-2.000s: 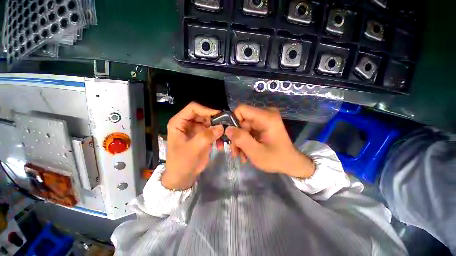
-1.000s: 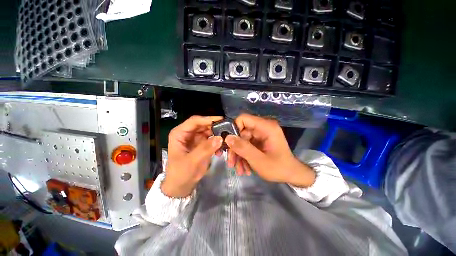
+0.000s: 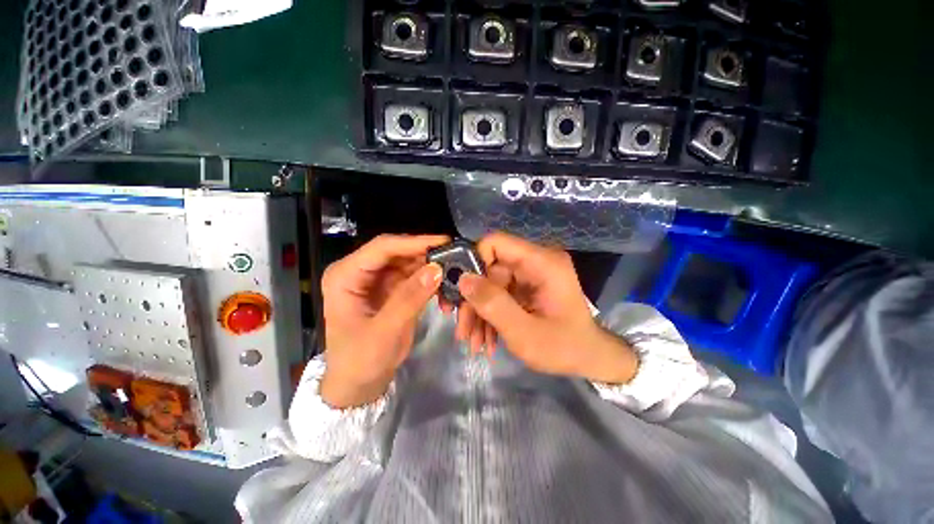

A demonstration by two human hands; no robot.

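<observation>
A small black rounded-square housing (image 3: 458, 254) with a round centre opening is held between both hands in front of my chest. My left hand (image 3: 377, 307) grips its left side, thumb on its face. My right hand (image 3: 538, 307) grips its right side, with the thumb at the centre opening. The fingers hide parts of the housing. A black blister tray (image 3: 614, 165) lies on the green bench with metallic-faced housings in its pockets. A clear ring carrier (image 3: 574, 217) hangs over the bench edge with a row of small rings along its top.
The white press machine (image 3: 215, 230) stands at left with a red emergency stop (image 3: 245, 313), a perforated plate (image 3: 133, 312) and an orange-brown fixture (image 3: 164, 409). Clear part trays (image 3: 102, 72) and a white wipe (image 3: 236, 10) lie far left. A blue stool (image 3: 758, 307) and another person's sleeve (image 3: 871, 379) are at right.
The housing stays in both hands but its face is turned more toward the camera. The left hand has shifted slightly left. The view moved down to show more tray and the wipe.
</observation>
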